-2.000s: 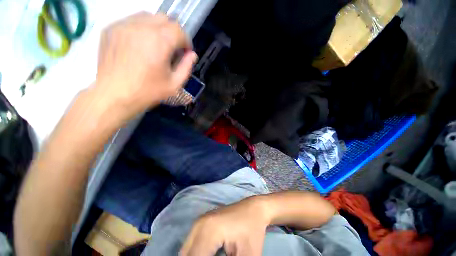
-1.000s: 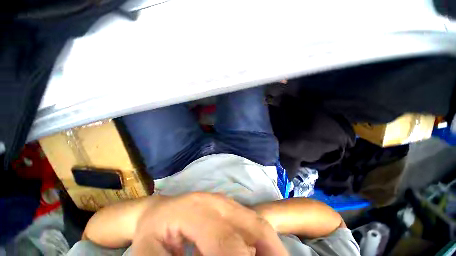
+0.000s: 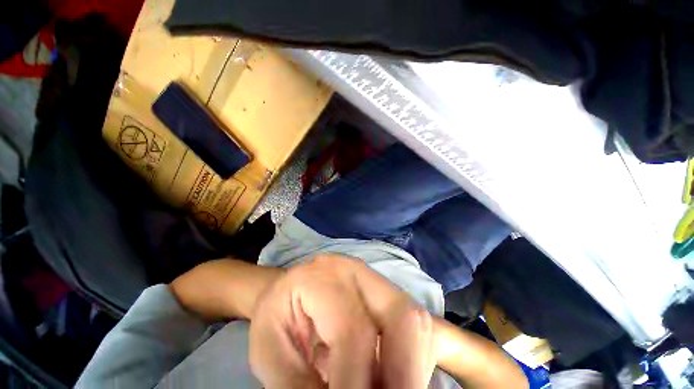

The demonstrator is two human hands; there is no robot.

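Note:
My left hand (image 3: 300, 330) and my right hand (image 3: 399, 334) are close together in front of my chest at the bottom of the view, fingers bent and overlapping. They hide each other's fingertips, so I cannot tell if anything is held. A dark garment (image 3: 426, 29) lies over the white table (image 3: 525, 144) and its left end hangs past the edge. Scissors with yellow and green handles (image 3: 685, 228) are cut off at the right edge of the view.
A brown cardboard box (image 3: 266, 87) is beside my knees, with a black phone (image 3: 202, 129) on it. Dark cloth (image 3: 84, 190) is heaped at the left. More dark cloth (image 3: 540, 296) hangs below the table at the right. Part of another box (image 3: 517, 334) shows at the lower right.
The view has swung left, bringing the box and phone closer. My left hand has left the table area and come to my right hand at my chest.

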